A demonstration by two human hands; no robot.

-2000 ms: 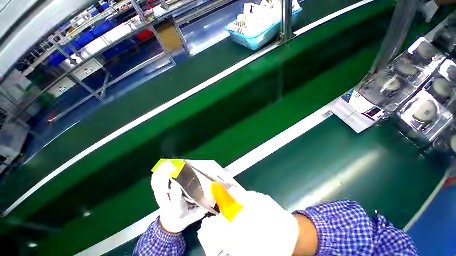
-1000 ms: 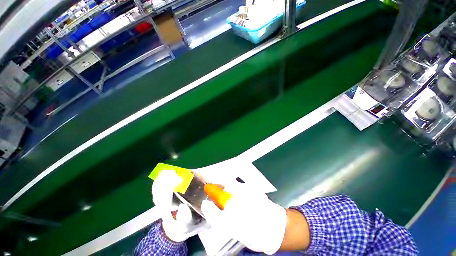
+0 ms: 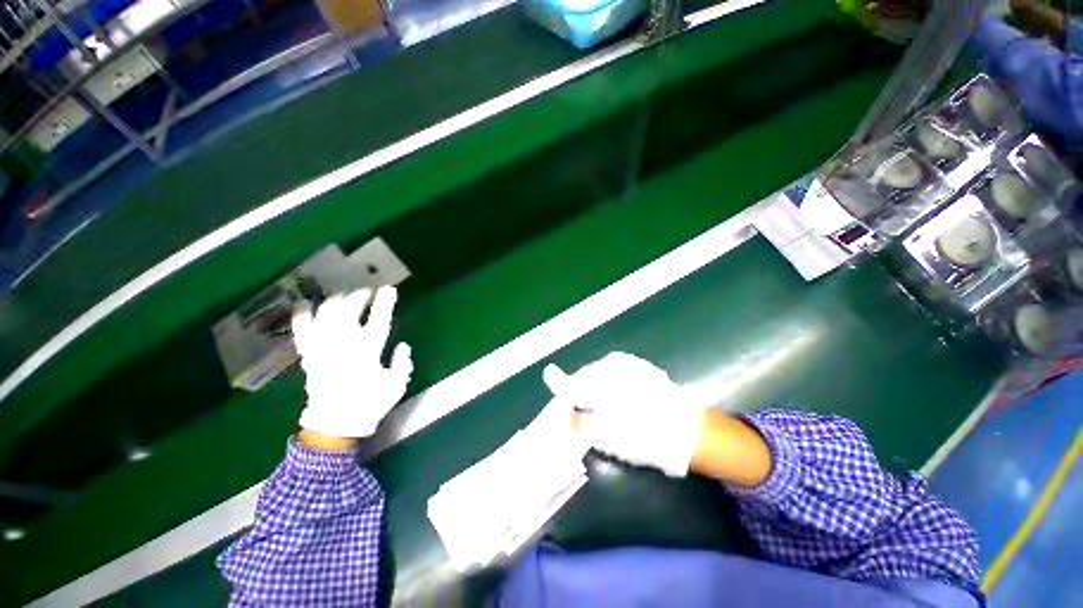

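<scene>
My left hand [image 3: 347, 371] wears a white glove, its fingers spread at the near edge of a flat grey-white card with a dark part on it [image 3: 264, 335], which lies on the green belt. Whether the fingertips touch it is unclear. My right hand [image 3: 629, 410], also in a white glove, is at the upper end of a stack of white inserts [image 3: 505, 496] on the near green surface. Its thumb points left and its fingers look curled over the stack's end. A small orange bit shows at those fingers.
Clear trays with round pale parts [image 3: 964, 244] stand at the right, beside printed leaflets [image 3: 810, 238]. A light-blue bin [image 3: 584, 21] is across the belt. Pale metal edging [image 3: 523, 356] runs diagonally between belt and near surface. Another person's blue sleeve [image 3: 1031, 71] shows at upper right.
My hands have moved apart. The card and dark part, earlier between them, now lie on the belt. My left hand moved up-left and opened; my right hand moved to the stack. A person's sleeve has appeared.
</scene>
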